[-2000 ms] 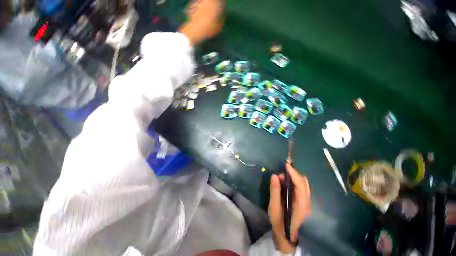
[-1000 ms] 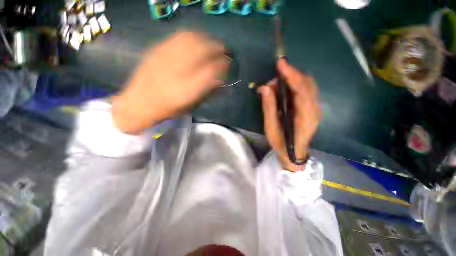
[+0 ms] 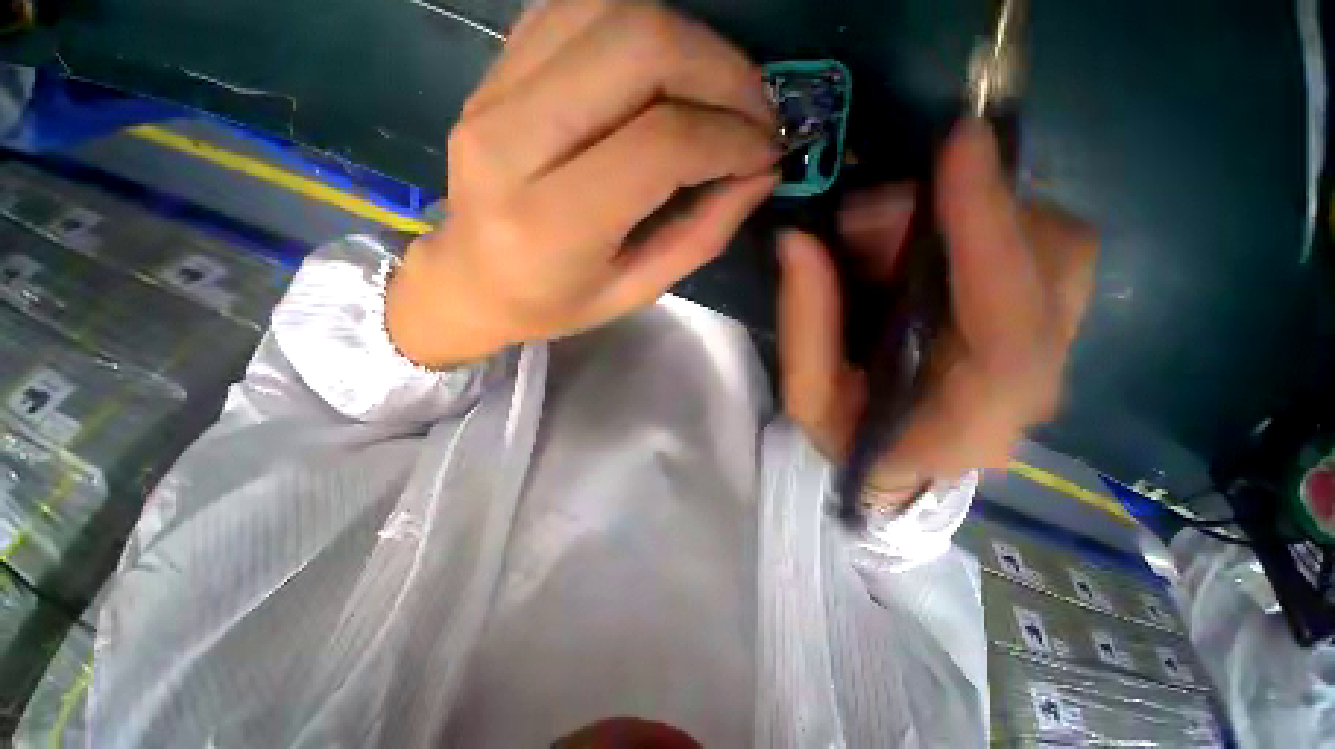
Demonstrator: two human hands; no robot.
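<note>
A teal housing (image 3: 839,129) with a dark circuit board inside lies at the top centre, its left side by my left fingertips. My left hand (image 3: 608,168) has its thumb and fingers pinched together at the board; whether a small part is between them cannot be told. My right hand (image 3: 937,315) is blurred and holds the black handle of the soldering iron (image 3: 999,73). The iron's brass-coloured collar points up to the top edge, and its tip is out of the picture.
A thin solder wire (image 3: 457,19) shows at the top left on the dark green mat (image 3: 1171,190). A slim pale strip (image 3: 1312,132) lies at the far right. Blue-and-yellow edging (image 3: 264,171) and wrapped grey cartons (image 3: 110,278) are below. A dark object with a red patch is at the right edge.
The view has moved down and closer, so the rows of housings are out of the picture. A single housing now shows at my left fingertips. My right hand still holds the iron.
</note>
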